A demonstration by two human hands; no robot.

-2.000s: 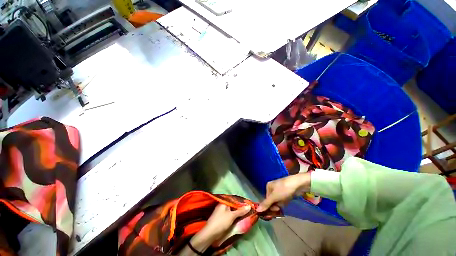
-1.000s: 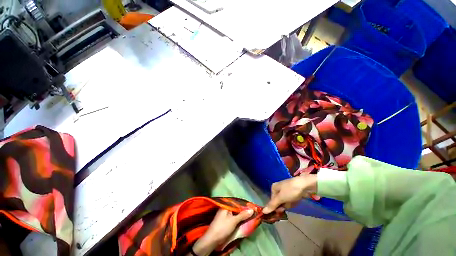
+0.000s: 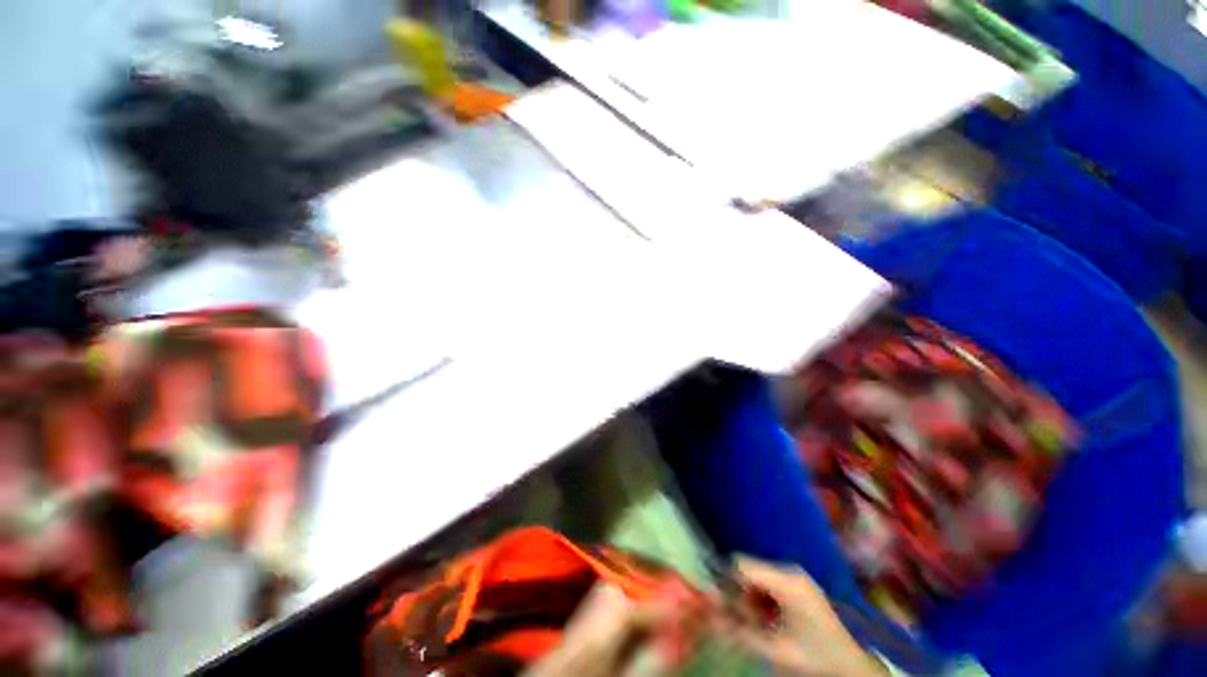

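The frame is blurred. A printed garment piece with bright orange edging lies low in front of me, over my lap beside the table edge. My left hand holds it at the bottom centre. My right hand is close to its narrow right end, with the fingers bent at the cloth. Blur hides the fingertips, and I cannot see any tool.
A white table runs across the middle, with a printed pile on its left. A blue bin at right holds more printed pieces. A dark sewing machine stands at upper left, near an orange object.
The view has shifted and blurred, so the table and bin sit lower and further right. My right hand is lower in the picture and its green sleeve is mostly out of view.
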